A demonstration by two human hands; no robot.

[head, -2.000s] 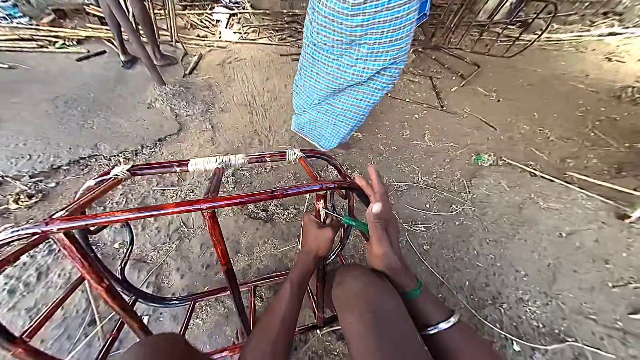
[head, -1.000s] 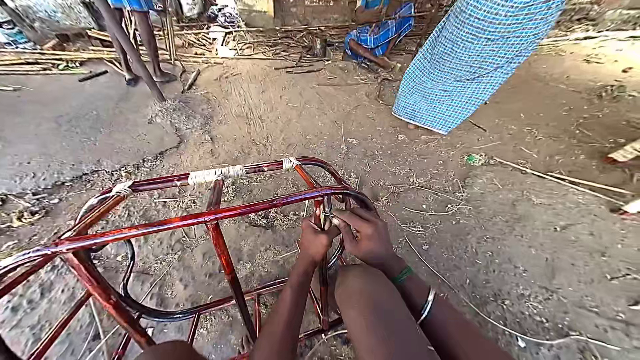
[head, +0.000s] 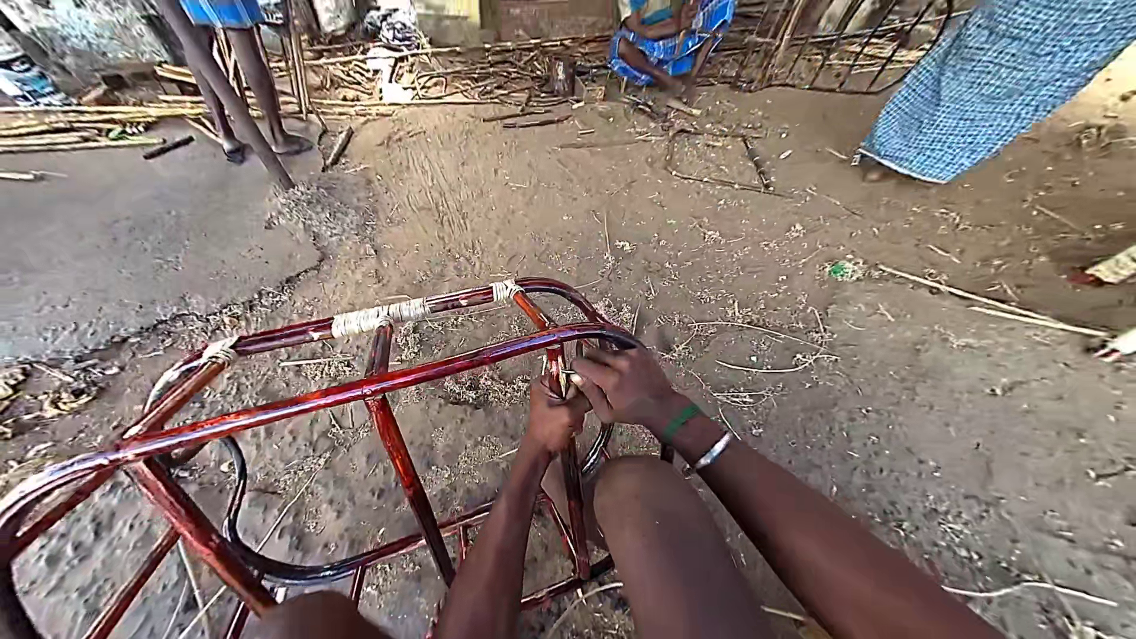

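Observation:
A red-brown varnished cane frame (head: 461, 358) lies on its side across my lap, with pale binding strips (head: 382, 317) wound around its far rail. My left hand (head: 557, 415) grips an upright pole of the frame just under the curved top rail. My right hand (head: 624, 383) is close beside it, thumb and fingers pinching a small pale piece, perhaps a strip end, against the same pole. What exactly is between the fingers is too small to tell. A green band (head: 682, 422) and a silver-coloured bangle (head: 713, 451) are on my right wrist.
A person in checked blue cloth (head: 1003, 89) is at the upper right, another sits at the back, and a third stands beside a leaning pole (head: 226, 93). Cane sticks (head: 80, 129) lie at the back left. Thin strips (head: 763, 328) and long sticks (head: 985, 297) are on the dirt ground.
My right hand, open beside a green-handled tool two seconds ago, has closed in on the pole; the tool no longer shows. The person in checked cloth has moved to the right.

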